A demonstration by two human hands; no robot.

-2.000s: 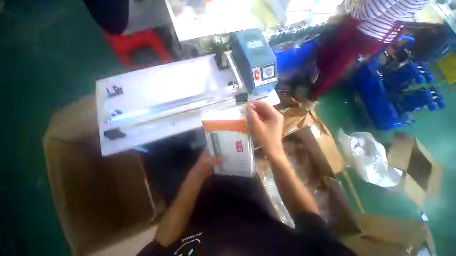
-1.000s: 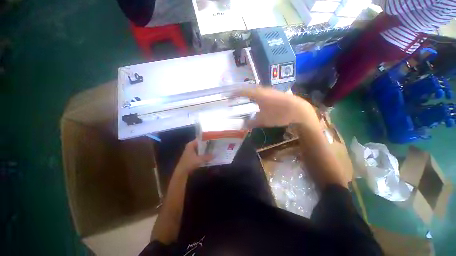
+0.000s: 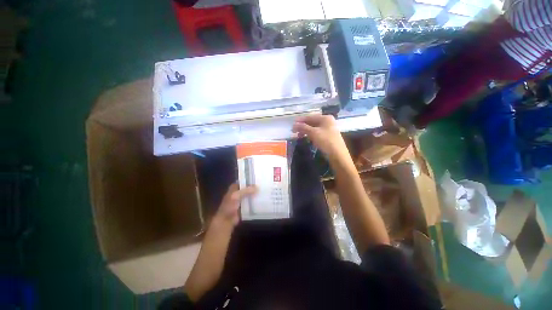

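Note:
A white product box with an orange band along its top edge stands over my lap, just in front of the heat sealer. My left hand holds it by its lower left side, thumb on the printed face. My right hand is at the sealer's near edge, above and right of the box, with fingertips close together. I cannot tell if it pinches clear film. The sealing bar runs just beyond the box, and glare hides any film there.
The blue-grey control box is at the sealer's right end. A deep open carton is at left. A smaller carton with clear plastic is at right. A white plastic bag, red stool and a person's striped sleeve also show.
My right hand has drawn back from over the sealing bar to its near edge. The box now shows its printed face more fully. The view has shifted, so the sealer appears farther right.

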